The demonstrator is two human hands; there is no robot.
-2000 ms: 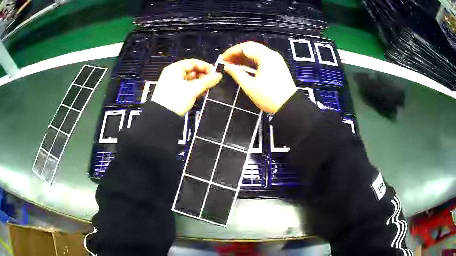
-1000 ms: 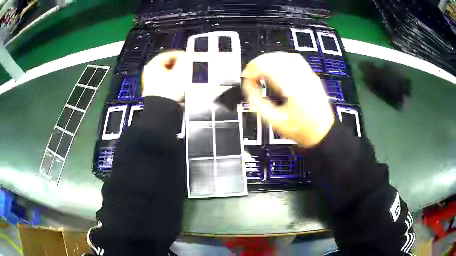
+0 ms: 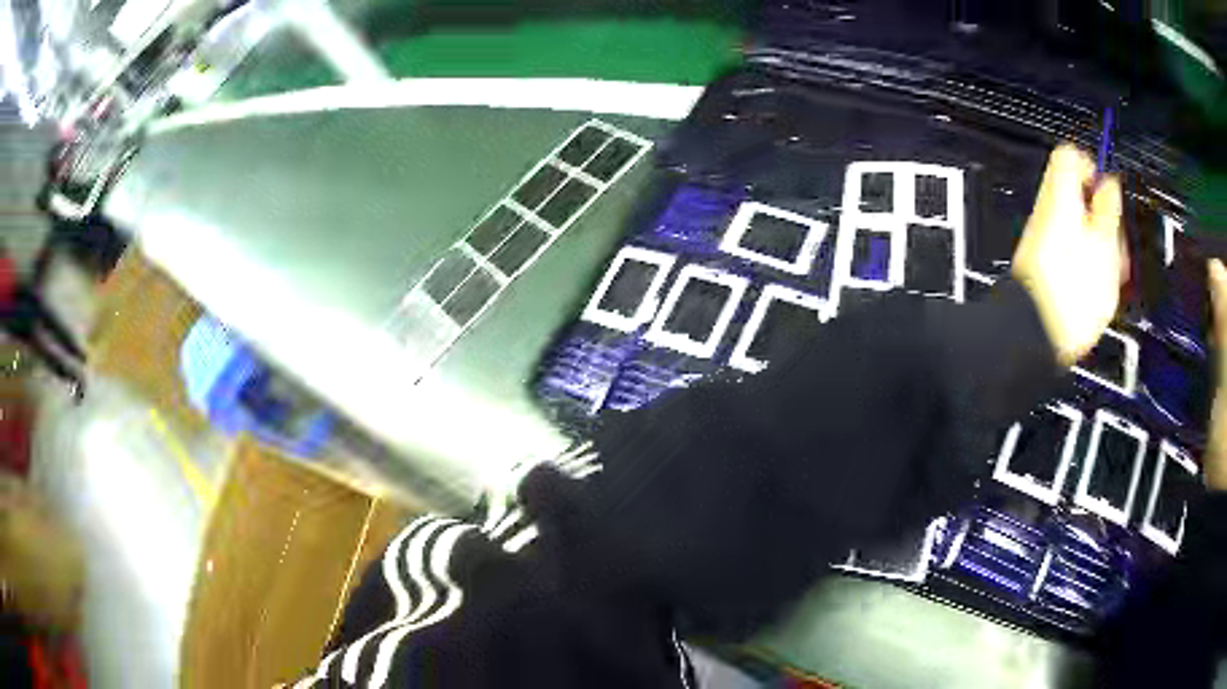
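Note:
My left hand [image 3: 1074, 263] is over the right part of the black blister tray [image 3: 787, 128]. Its fingers pinch a thin, blue-purple piece [image 3: 1107, 139] that stands up above them, perhaps a phone housing seen edge-on. My right hand [image 3: 1219, 384] is cut off by the right edge, so its grip cannot be told. The adhesive sheet [image 3: 903, 214] lies over the tray, left of my left hand, its lower part hidden by my left sleeve. Housings with white window borders, such as this one [image 3: 700, 311], sit in tray pockets.
A spare adhesive sheet [image 3: 530, 218] lies on the grey-green worktop [image 3: 337, 202] left of the tray. Stacked trays [image 3: 928, 34] stand at the far side. A cardboard box [image 3: 269, 565] and a blue basket [image 3: 256, 390] are below the worktop's left edge.
The view has swung left, so tray and hands appear farther right. The adhesive sheet has left my hands and lies on the tray. My left hand now pinches the thin piece.

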